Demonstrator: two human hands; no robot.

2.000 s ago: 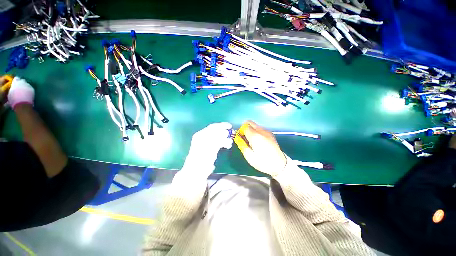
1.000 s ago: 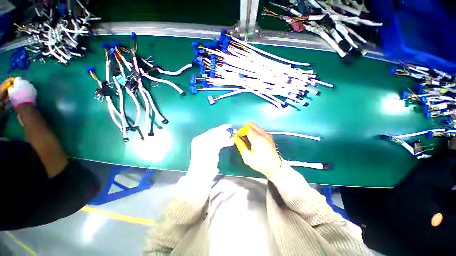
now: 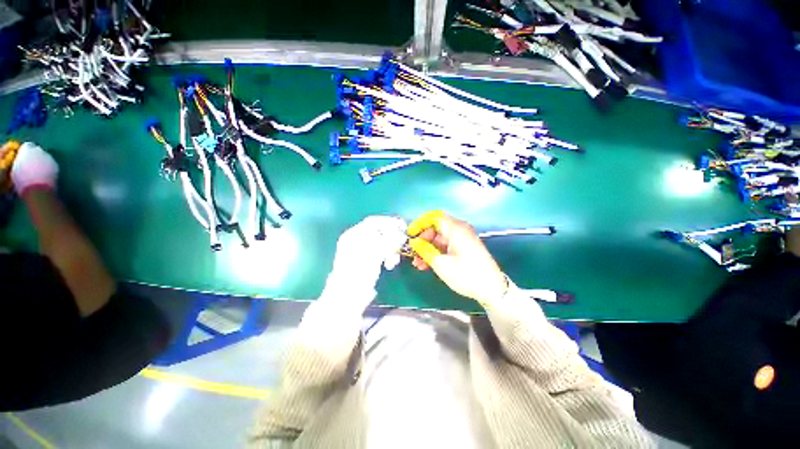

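Note:
My left hand (image 3: 368, 250), in a white glove, holds the wire end of a harness in front of me. My right hand (image 3: 452, 254), with yellow on its fingertips, pinches the same end, and the hands nearly touch. The harness's white sleeve (image 3: 517, 232) runs out to the right behind my right hand to a dark tip. The connector between the fingers is mostly hidden. A second white-sleeved cable (image 3: 542, 295) shows beside my right wrist, its other end hidden.
A pile of harnesses (image 3: 456, 127) with blue ends lies behind my hands. Branched harnesses (image 3: 232, 167) lie left of it. More harnesses (image 3: 763, 167) lie right, below a blue bin (image 3: 732, 61). A metal rail (image 3: 307, 54) runs behind. Other people's arms are at both sides.
My right fingers have spread apart a little at the wire end, and small coloured wires now show between the hands. The blue end seen there before is now mostly hidden.

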